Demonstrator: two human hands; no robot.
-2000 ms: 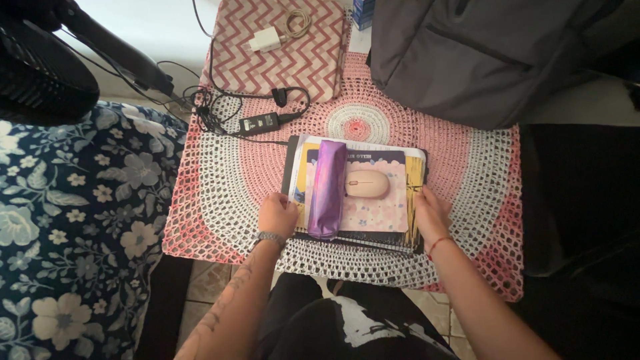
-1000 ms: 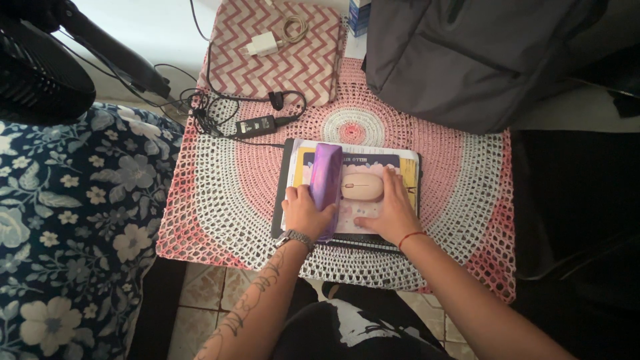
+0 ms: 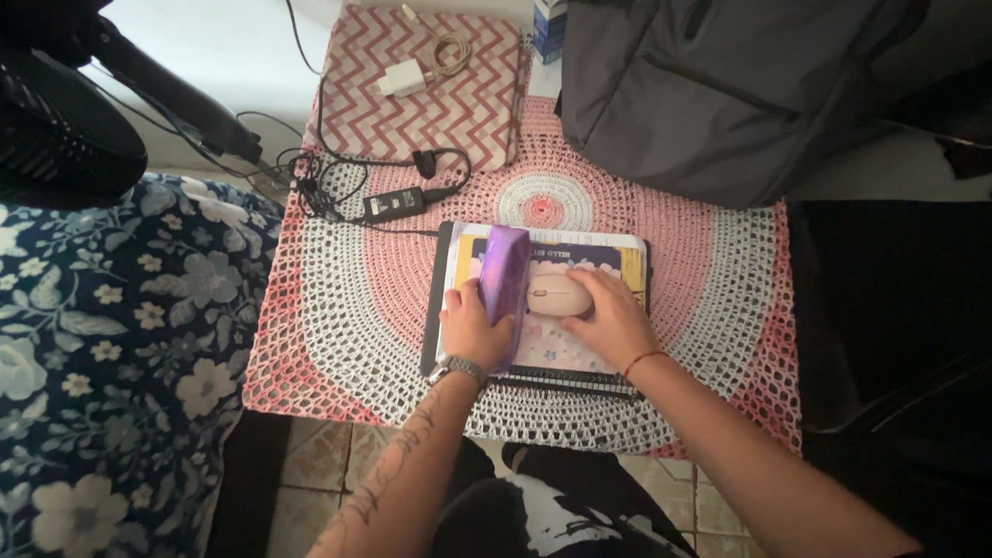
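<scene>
My left hand (image 3: 474, 329) grips the lower part of a shiny purple pencil case (image 3: 505, 271), with the thumb on its right side. My right hand (image 3: 612, 318) has its thumb and fingers around the right end of a beige computer mouse (image 3: 554, 295). Case and mouse rest on a patterned mouse pad (image 3: 546, 349). Beneath the pad lie a yellow-edged item, white paper and a spiral-bound notebook (image 3: 570, 381), stacked on a dark flat item (image 3: 436, 310) whose kind is hidden.
A crocheted cloth (image 3: 372, 333) covers the table. Behind the stack lie a black power adapter (image 3: 395, 204) with tangled cables, a zigzag-patterned pouch (image 3: 426, 116) and a white charger (image 3: 403, 78). A dark grey backpack (image 3: 682, 101) stands back right; a black fan (image 3: 62, 132) is at left.
Both hands have moved inward from the sides of the stack, the left onto the purple pencil case and the right onto the mouse.
</scene>
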